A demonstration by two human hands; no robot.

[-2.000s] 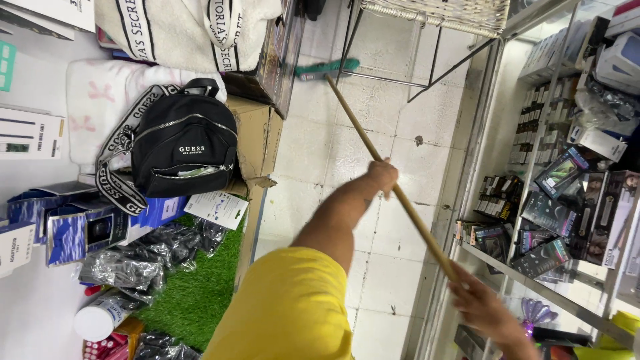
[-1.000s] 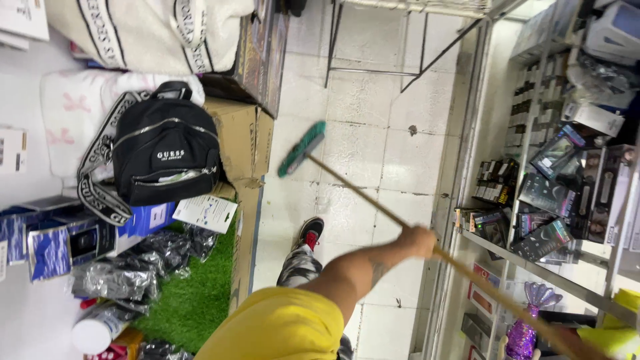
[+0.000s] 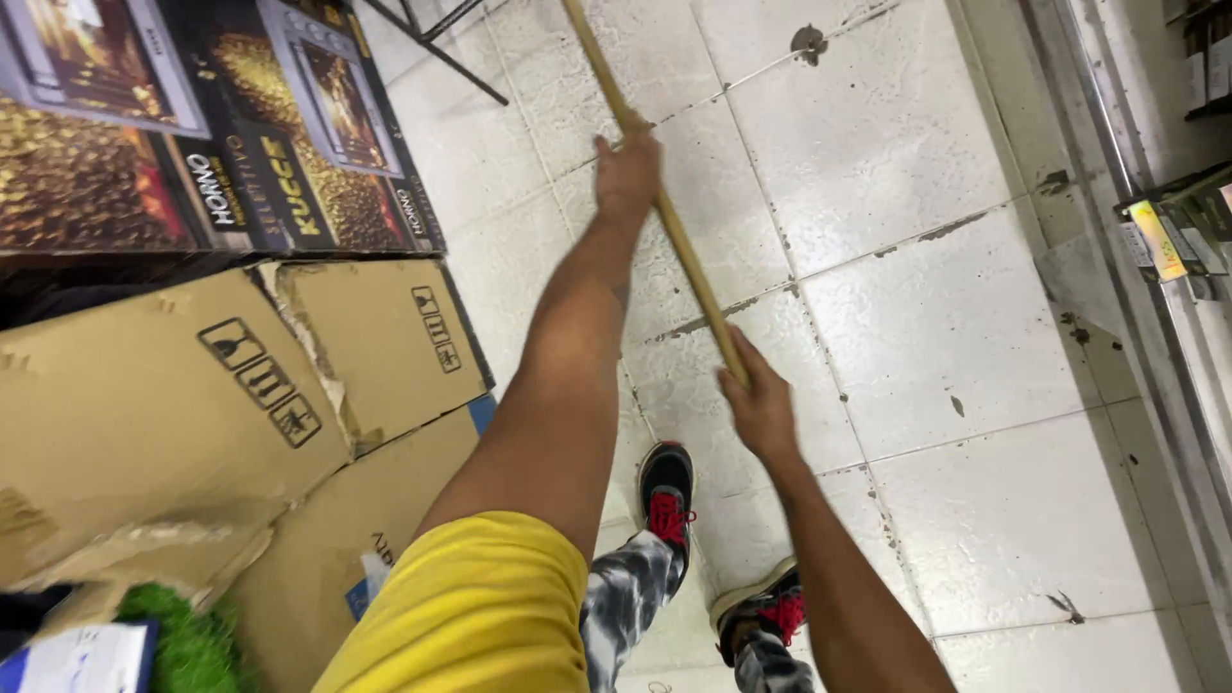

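Note:
A wooden broom handle (image 3: 688,260) slants from the top edge down over white floor tiles. My left hand (image 3: 628,173) grips it at the upper part, arm stretched forward. Around its lower end my right hand (image 3: 760,399) is closed, nearer my body. The broom's head lies outside the view. Below the hands are my black shoes with red laces, the one at left (image 3: 666,486) flat on the tiles, the other (image 3: 770,602) partly hidden by my right forearm.
Cardboard boxes (image 3: 144,414) and printed oven boxes (image 3: 318,106) line the left side, with green artificial grass (image 3: 183,640) at the bottom left. Thin dark metal legs (image 3: 452,58) stand at the top. A metal-framed shelf (image 3: 1136,212) runs along the right. Small debris (image 3: 1066,606) lies on the tiles.
The view has shifted forward, closer to the floor and boxes. The green broom head, seen earlier, is out of frame. My right hand has come into clear view at the handle's end.

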